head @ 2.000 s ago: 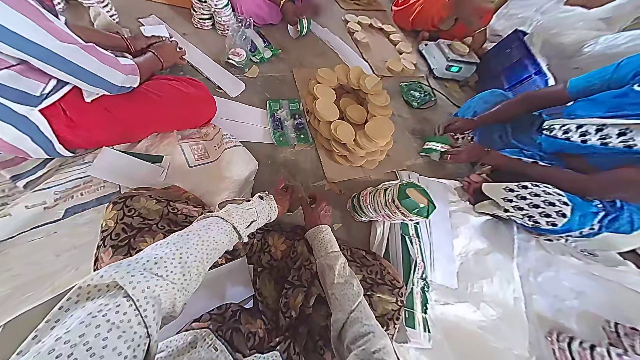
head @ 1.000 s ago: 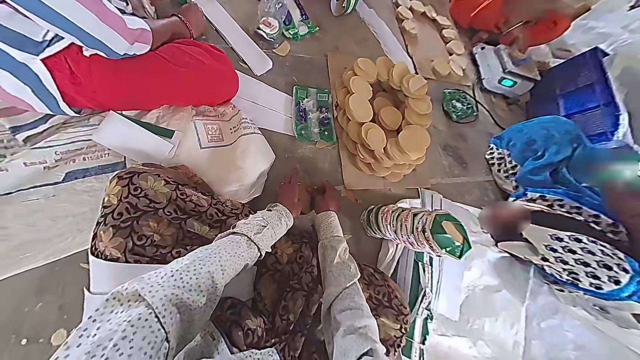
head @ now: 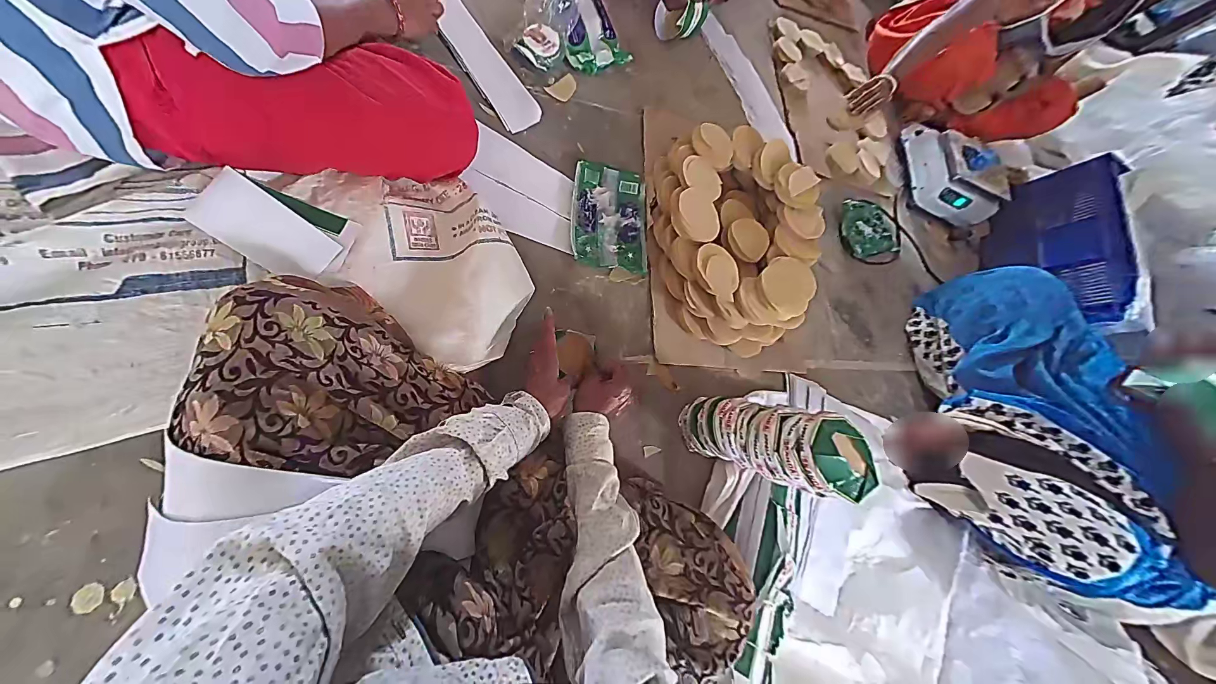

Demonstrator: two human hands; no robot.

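My left hand (head: 546, 369), one finger pointing forward, and my right hand (head: 603, 388), with its fingers curled, are close together above the floor before my lap. Between them they hold a small round brown piece (head: 575, 353); its edges are blurred and partly covered by the fingers. Beyond my right hand, many tan discs (head: 746, 239) are piled in a rough ring on a flat cardboard sheet (head: 670, 351). To the right, a stack of green, white and red printed rounds (head: 779, 442) lies on its side. A green printed packet (head: 610, 217) lies left of the discs.
A white sack (head: 465, 304) bulges at left, with white card strips (head: 518, 185) beyond it. A digital scale (head: 950, 176), a blue plastic basket (head: 1069, 228) and a green coil-like bundle (head: 868, 230) stand farther right. Co-workers sit at left, right and far right; plastic sheeting (head: 893, 589) spreads at right.
The round brown piece now shows between my hands; it is not discernible there earlier. The co-worker in orange has a hand stretched over the far discs. The view has shifted since the oldest frame.
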